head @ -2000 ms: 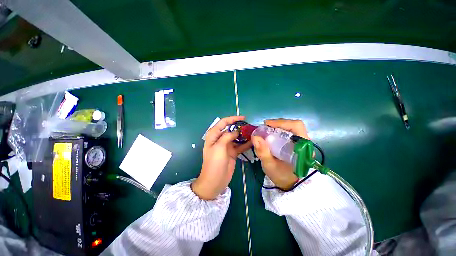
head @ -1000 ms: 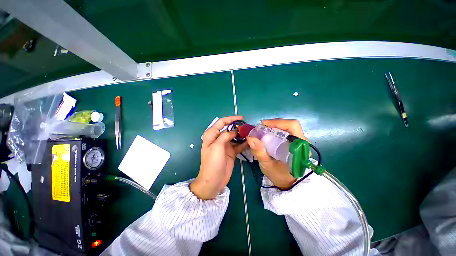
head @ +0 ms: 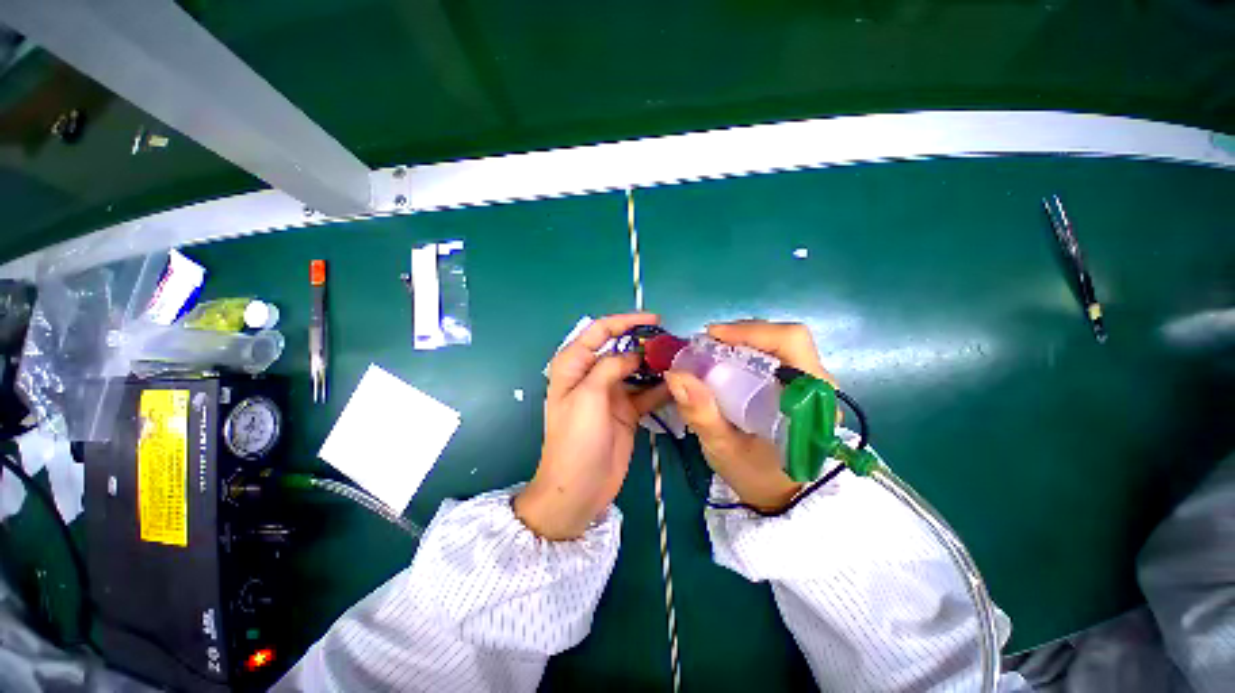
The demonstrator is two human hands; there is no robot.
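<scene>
My left hand (head: 587, 427) holds a small round black workpiece (head: 637, 355) between thumb and fingers at the centre. My right hand (head: 759, 433) is closed around a clear dispensing syringe (head: 738, 389) with pale pinkish contents. Its red front end (head: 662, 353) points left and meets the workpiece; the exact contact is hidden by fingers. A green adapter (head: 810, 429) caps the syringe's rear, and a clear air hose (head: 941, 528) runs down from it. A thin black cable (head: 759, 510) loops by my right hand. White tissue (head: 666, 417) shows between the hands.
The black glue dispenser (head: 169, 582) stands at left, with a plastic bag (head: 81, 339) and spare clear barrel (head: 203, 348) behind. A white paper square (head: 390, 439), orange-ended tweezers (head: 318, 325) and small clear bag (head: 442, 295) lie left of centre. Dark tweezers (head: 1074, 268) lie right. A metal-edged shelf (head: 813, 140) spans the back.
The syringe and right hand have shifted very slightly left compared with two seconds ago. Both grips stay the same. The whole view has shifted slightly.
</scene>
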